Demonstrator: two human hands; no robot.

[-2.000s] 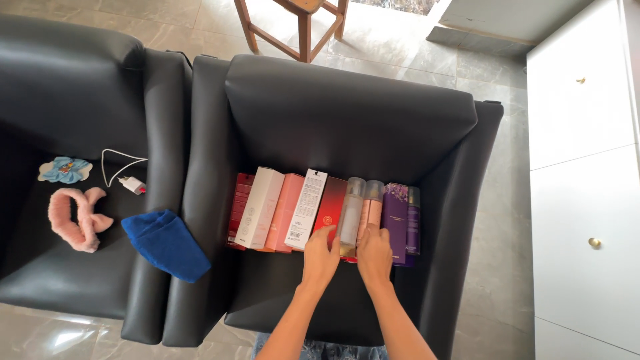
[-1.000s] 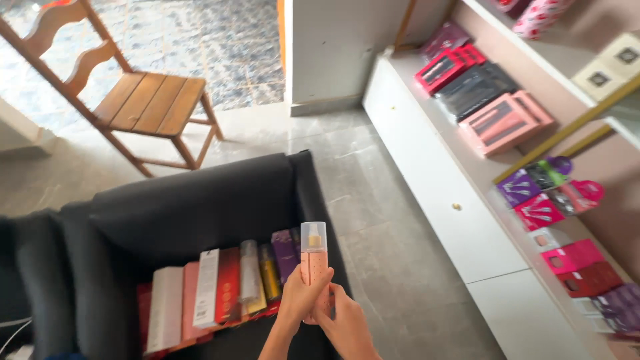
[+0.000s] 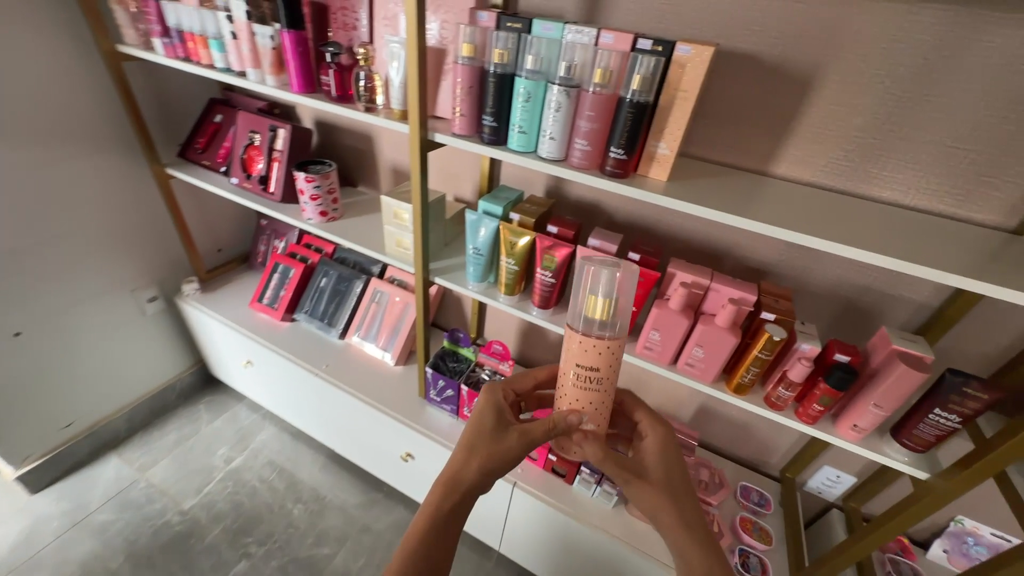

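Note:
A peach body splash bottle (image 3: 592, 360) with dark dots, a gold sprayer and a clear cap stands nearly upright between my hands. My left hand (image 3: 512, 424) grips its lower left side, thumb across the front. On the lower right side, my right hand (image 3: 640, 456) holds it too, and fingers of both hands hide part of the base. Behind and above it, a row of body splash bottles (image 3: 558, 112) stands on the upper shelf, with a peach box (image 3: 677, 112) at the row's right end. Cream tubes (image 3: 514, 260) stand on the shelf behind the bottle.
White shelves (image 3: 800, 216) on gold metal posts (image 3: 418, 200) fill the view. Pink pump bottles (image 3: 708, 340) and a dark tube (image 3: 944, 410) stand on the middle shelf. Below is a white drawer cabinet (image 3: 336, 408) bearing gift boxes (image 3: 384, 320). Grey floor tiles (image 3: 216, 480) lie at lower left.
The view has swung from the black armchair to the shelves. Two seconds ago my hands were at the row of products on the chair; now both hold the peach bottle up before the shelves.

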